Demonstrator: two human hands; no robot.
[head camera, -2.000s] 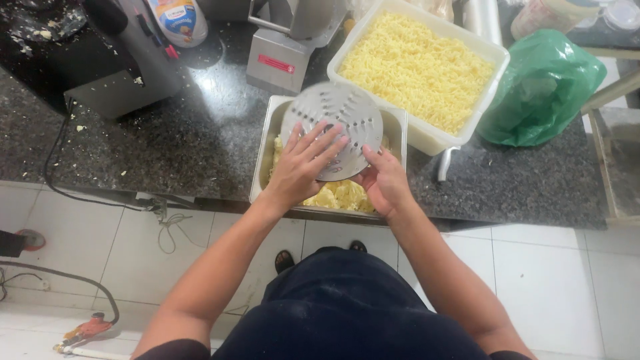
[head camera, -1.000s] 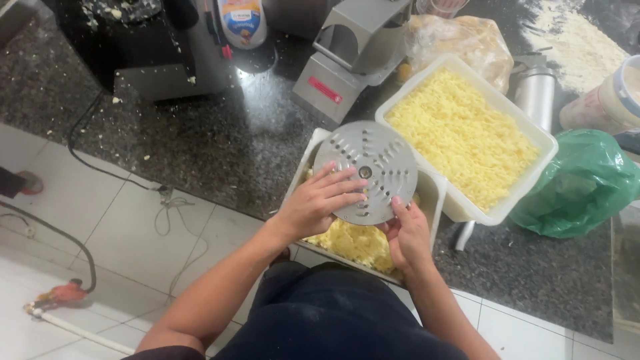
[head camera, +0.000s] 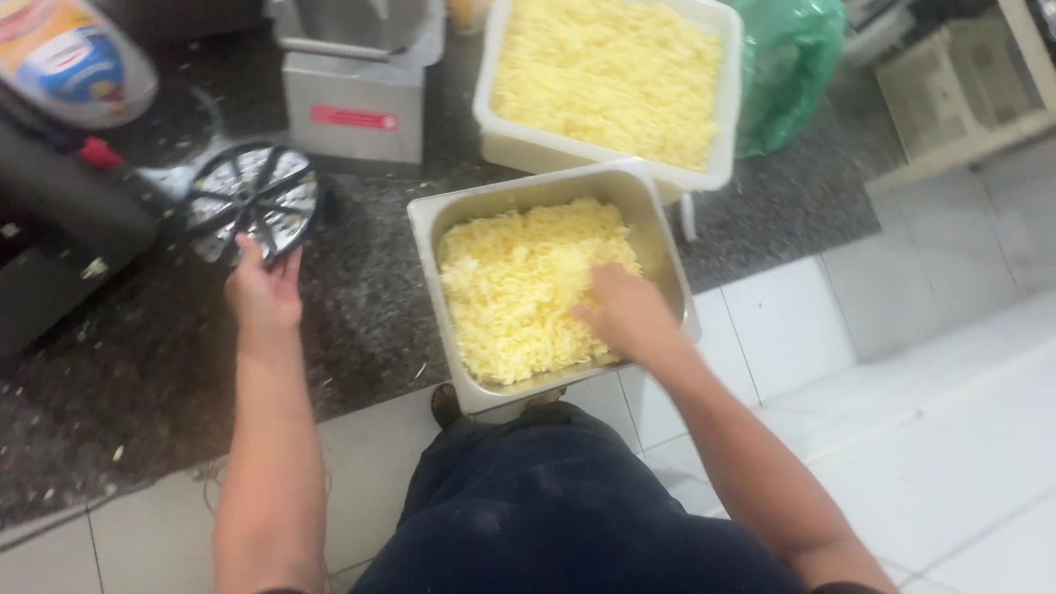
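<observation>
My left hand (head camera: 268, 289) grips the near edge of a round grating disc (head camera: 252, 200), whose ribbed side faces up, over the dark granite counter. A steel pan (head camera: 426, 272) of shredded cheese (head camera: 528, 289) sits at the counter's front edge. Blurred by motion, my right hand (head camera: 623, 309) is in the pan's right part, at the cheese; whether its fingers hold some cannot be told. Behind the pan and to its right, a white plastic tub (head camera: 569, 153) is filled with more shredded cheese (head camera: 610, 74).
A grey metal machine (head camera: 355, 107) with a red label stands behind the pan. At the left are a dark appliance (head camera: 66, 214) and a plastic bottle (head camera: 91, 70). A green plastic bag (head camera: 788, 74) lies right of the tub. Crumbs dot the granite counter (head camera: 355, 330).
Both hands were on the disc above the pan. My left hand has carried it off to the left, and its ribbed side now shows. My right hand has let go and is in the pan.
</observation>
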